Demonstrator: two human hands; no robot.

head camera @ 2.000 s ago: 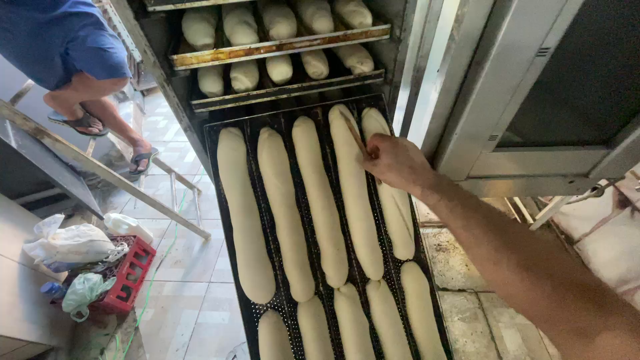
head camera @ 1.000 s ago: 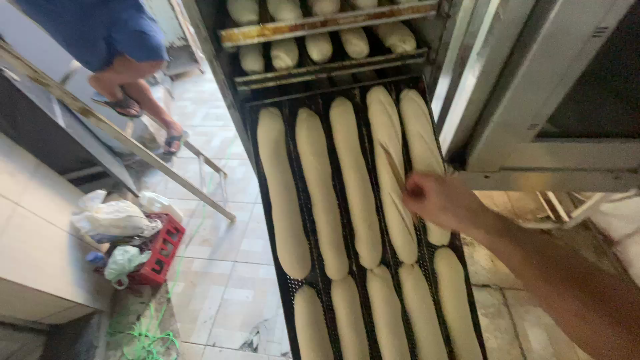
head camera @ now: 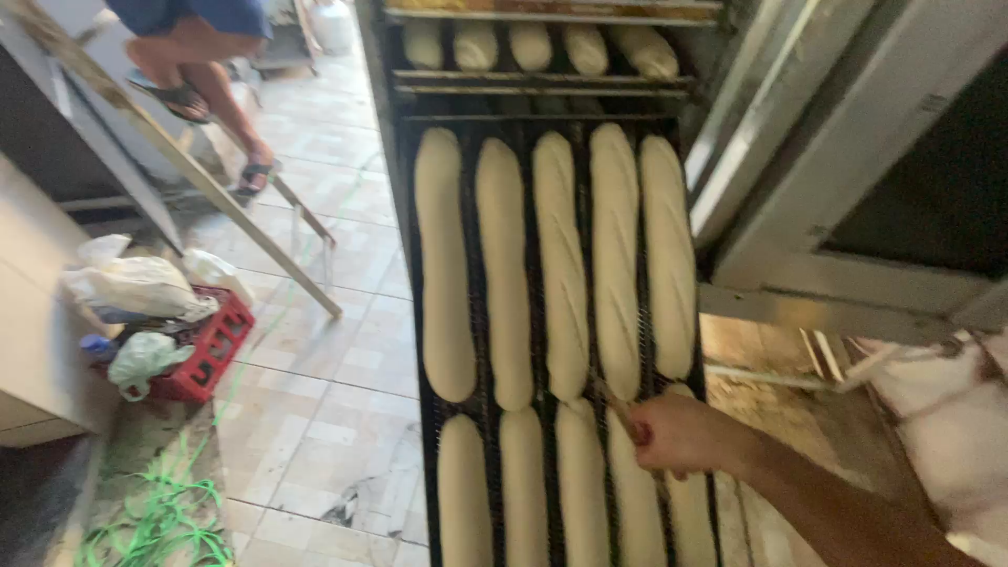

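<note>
Long raw dough loaves lie in two rows on a dark perforated baking tray (head camera: pixel 543 315) that slants out of a rack. My right hand (head camera: pixel 681 437) is closed on a thin stick-like tool (head camera: pixel 618 409), its blurred tip by the lower end of the third loaf (head camera: pixel 561 268). Diagonal cuts mark this loaf, the fourth loaf (head camera: pixel 616 260) and the right-hand loaf (head camera: pixel 668 260) of the upper row. The two left loaves, one of them the far-left loaf (head camera: pixel 446 268), have smooth tops. My left hand is out of view.
Above the tray, the metal rack (head camera: pixel 543 83) holds more dough. A metal oven-like door (head camera: pixel 874 291) stands at the right. On the tiled floor are a red plastic crate (head camera: pixel 220 342) with bags and green strapping (head camera: pixel 161 512). A person's legs (head camera: pixel 224 102) show behind a wooden ladder (head camera: pixel 205 181).
My right hand has moved down along the tray with the tool. The third loaf, smooth in the earliest frame, now bears diagonal cuts, and the two right loaves show more cuts.
</note>
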